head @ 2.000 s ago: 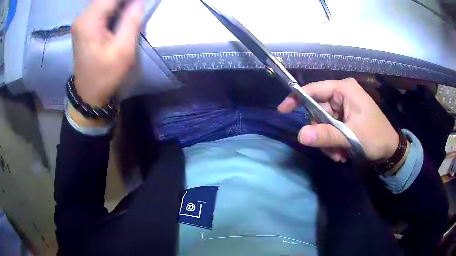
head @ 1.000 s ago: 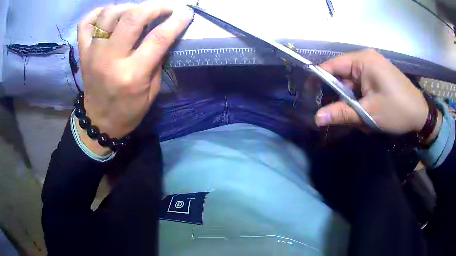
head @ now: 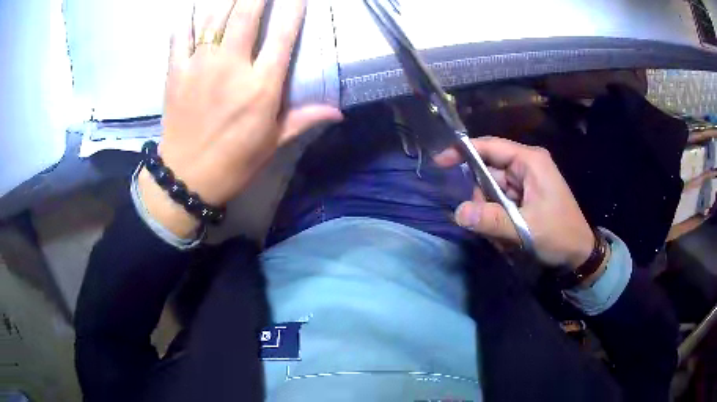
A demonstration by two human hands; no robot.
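Observation:
A pale garment piece (head: 314, 67) lies on the white table at the upper left, with its right edge beside my left hand. My left hand (head: 228, 102) lies flat on it, fingers pointing away from me and cut off by the top edge, thumb out at the table's near edge. My right hand (head: 527, 196) holds tailor's shears (head: 452, 118) by the handles. The blades point up and left over the table edge, and their tips reach the top of the picture. The blades look nearly closed.
The grey table edge with ruler marks (head: 503, 67) curves across in front of me. My jeans and pale blue-green shirt (head: 369, 298) are below it. Dark cloth (head: 613, 157) hangs at the right, with shelves or boxes beyond it.
My left hand has turned and spread flat on the cloth. The slit seen at the left of the cloth no longer shows there. The shears and my right hand have moved left and point more steeply upward.

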